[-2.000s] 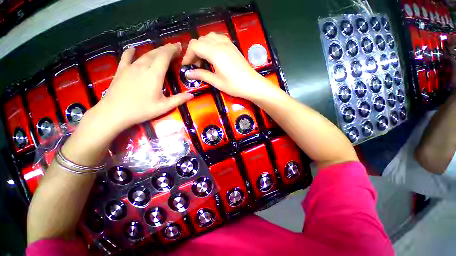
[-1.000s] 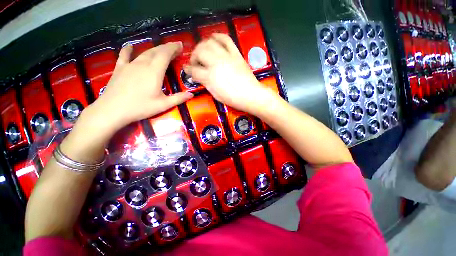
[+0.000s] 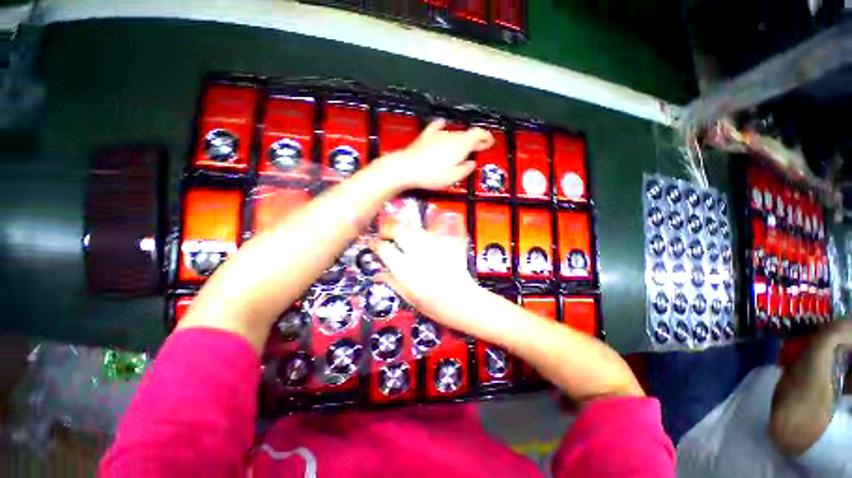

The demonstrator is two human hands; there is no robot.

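Observation:
A black tray (image 3: pixel 603 252) holds rows of glossy red housings. Most visible ones carry a black-and-silver disc; the two at the right end of the top row (image 3: pixel 532 181) show bare pale circles. My left hand (image 3: pixel 437 157) lies over the top row, fingers apart, fingertips just above a housing with a disc (image 3: pixel 492 177). My right hand (image 3: pixel 420 271) is below it over the middle row, fingertips at the clear sheet of discs (image 3: pixel 386 343). Whether they pinch a disc or the sheet is not clear. The sheet lies over the tray's lower left, partly under my left forearm.
A silvery disc sheet (image 3: pixel 689 266) lies right of the tray, with another tray of red housings (image 3: pixel 789 252) beyond. A dark reddish slab (image 3: pixel 124 221) lies left. Crumpled clear plastic (image 3: pixel 70 392) is lower left. Another person's arm (image 3: pixel 805 411) is lower right. A white rail (image 3: pixel 411 47) runs behind.
The view has shifted, showing more bench and the dark slab. My right hand has moved from the top-row disc to the clear sheet. The top-row housing it covered now shows its disc uncovered.

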